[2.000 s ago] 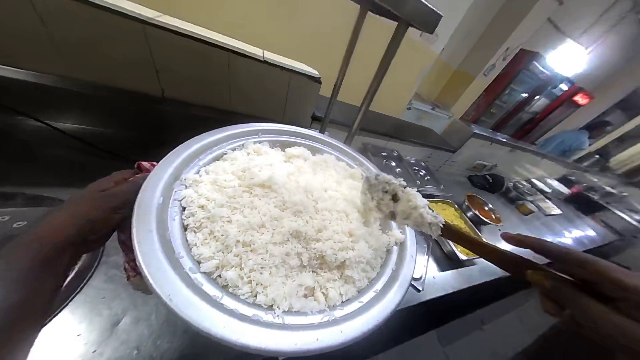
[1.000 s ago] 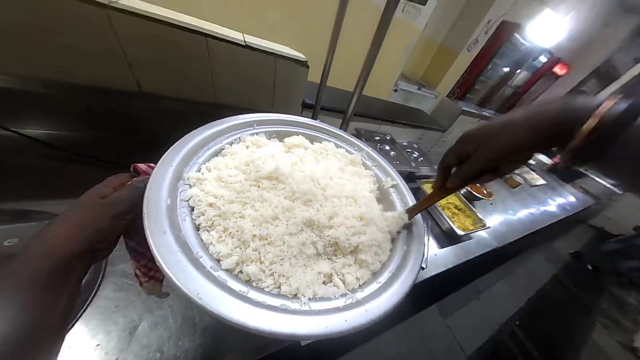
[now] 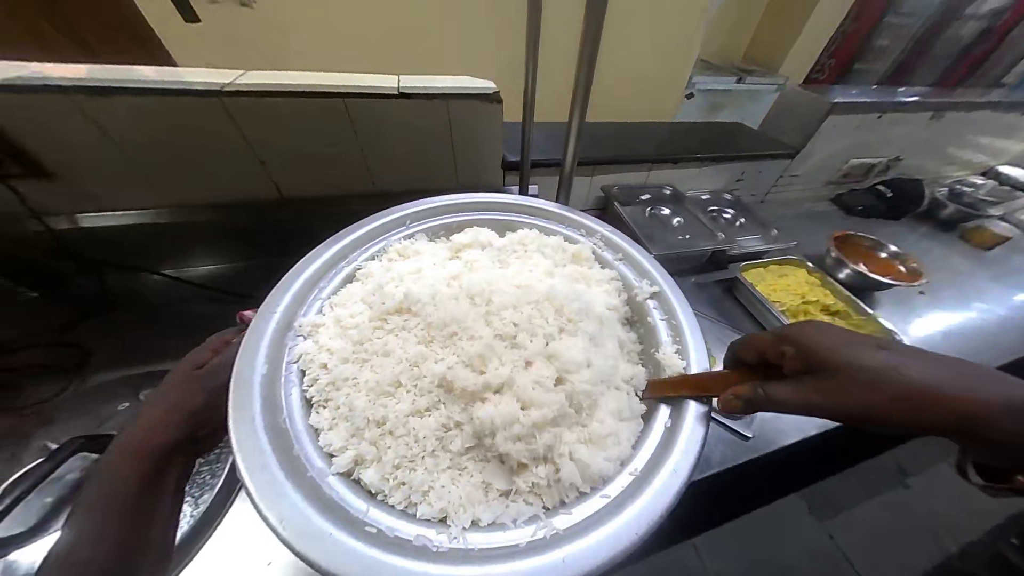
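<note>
A wide round metal dish [image 3: 272,448] holds a large heap of cooked white rice [image 3: 472,360]. At the dish's left rim is my left hand [image 3: 210,384], its fingers largely hidden behind the rim, with a bit of reddish cloth just above it. My right hand [image 3: 768,372] grips a wooden spoon or paddle [image 3: 688,386] by its handle at the right rim. The far end of the tool is buried in the rice and cannot be seen. Some grains stick to the inner rim of the dish.
Behind the dish stand lidded steel pans [image 3: 668,220] and two upright metal poles [image 3: 580,104]. A tray of yellow food [image 3: 800,296] and a steel bowl of orange-red sauce [image 3: 872,260] are on the steel counter at right. A black-handled pan [image 3: 56,488] lies lower left.
Two seconds ago the tool's rice-covered end showed above the heap's right side; now it is in the rice. My right hand is lower than one second ago. The view has shifted.
</note>
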